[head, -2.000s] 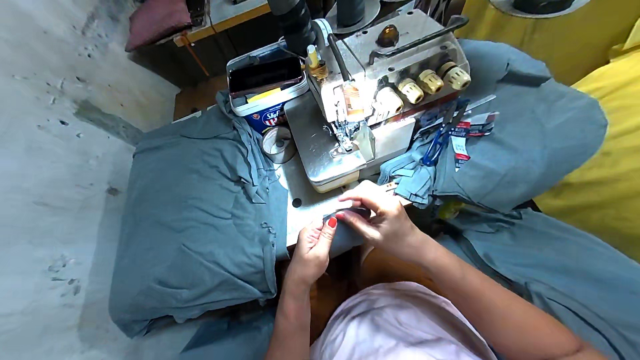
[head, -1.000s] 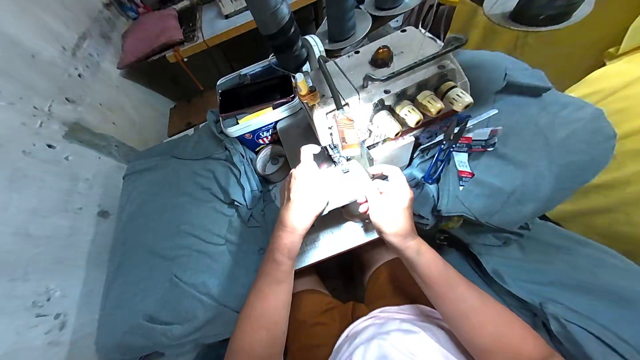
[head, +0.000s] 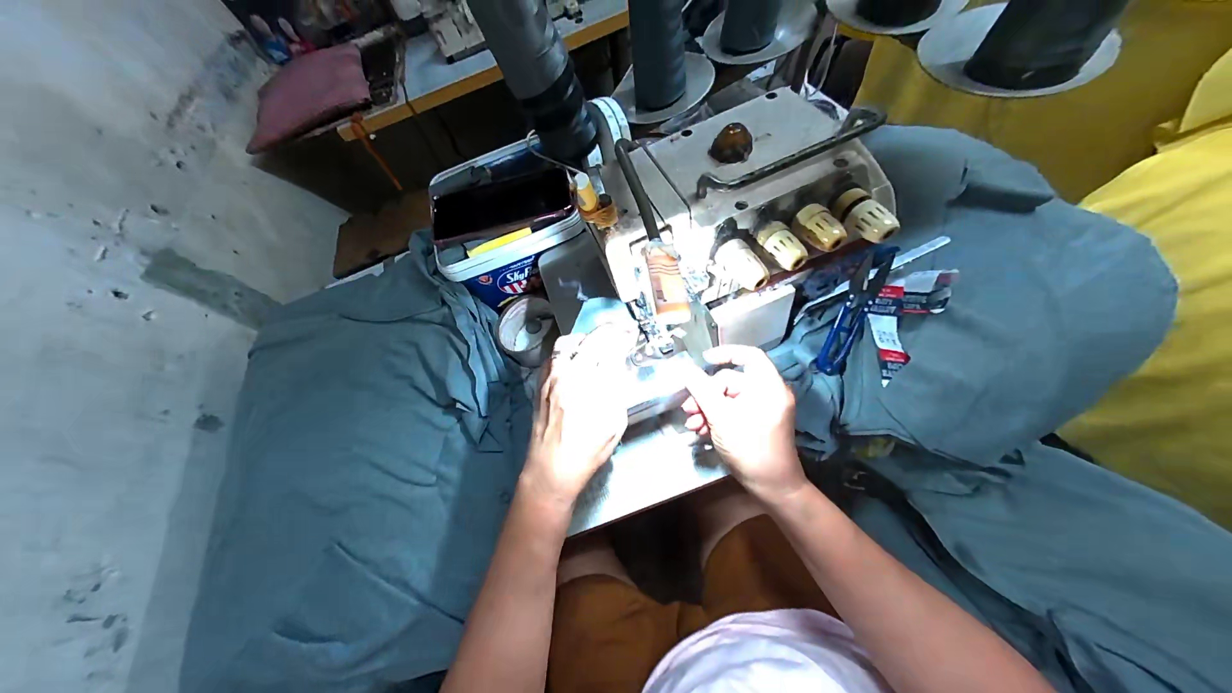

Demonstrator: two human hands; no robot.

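An overlock sewing machine stands in front of me, its lamp glaring over the needle area. My left hand lies with its fingers stretched over a small piece of fabric on the machine bed, left of the presser foot. My right hand pinches the near edge of a brightly lit piece between thumb and fingers, just right of the foot. Glare hides most of the fabric there. Blue-handled scissors and tags with writing rest on grey-blue cloth to the right.
A large grey-blue cloth heap fills the left side by the wall. A plastic tub holding a phone stands behind a round white spool. Thread cones rise at the back. More grey-blue cloth lies to the right.
Two seconds ago both hands were together in front of the machine, holding something small. They have moved forward and apart to the needle area, the left one onto the bed.
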